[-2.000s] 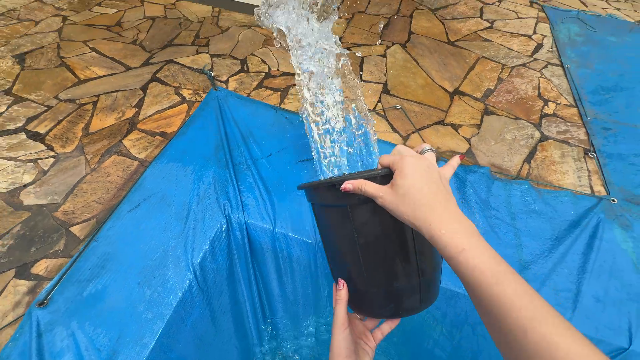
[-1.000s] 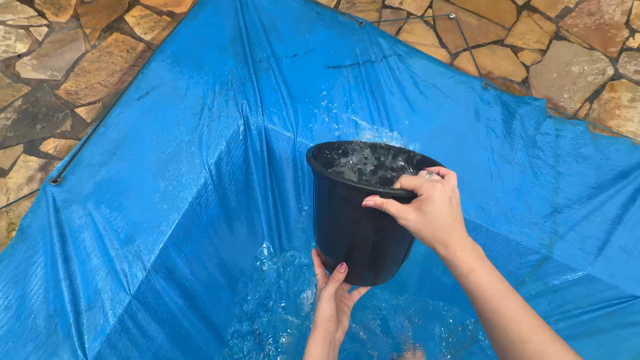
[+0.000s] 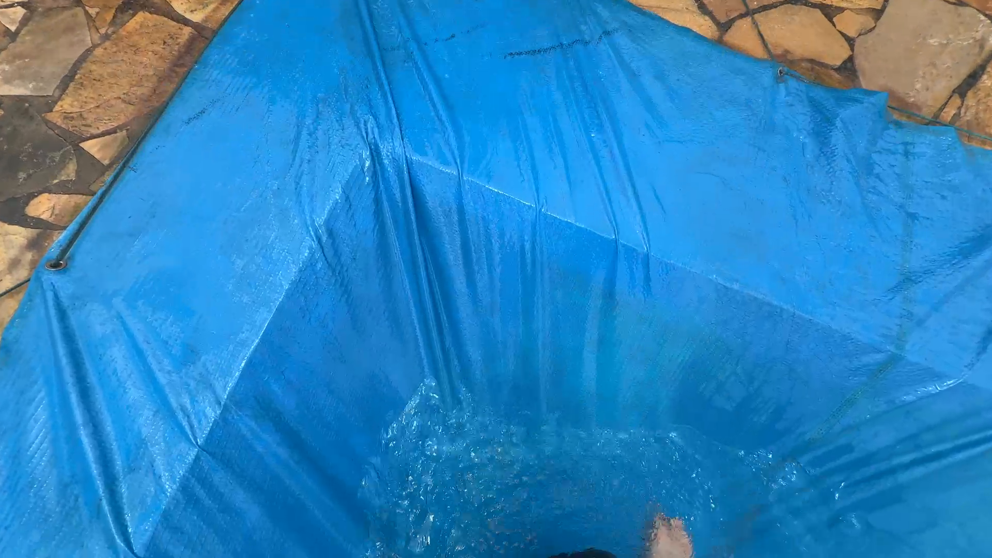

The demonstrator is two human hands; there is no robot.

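Neither my left hand nor my right hand can be made out. At the bottom edge a small dark sliver (image 3: 587, 553) shows, perhaps the rim of the black plastic bucket; the rest of it is out of the frame. Just right of it, a blurred skin-coloured patch (image 3: 670, 536) shows at the water; which body part it is cannot be told. Rippling, splashing water (image 3: 527, 480) lies in the hollow of a blue tarpaulin (image 3: 496, 287), whose wet sides slope down to it in folds.
Irregular flagstone paving (image 3: 124, 74) borders the tarpaulin at the upper left and upper right. A metal eyelet (image 3: 55, 265) with a dark cord sits at the left edge. Another eyelet (image 3: 781, 74) with a cord is at the upper right.
Water was pouring out over the bucket's rim two seconds ago. Both hands held the black bucket in the earlier frames; now they have moved out of view, the bucket nearly so or wholly.
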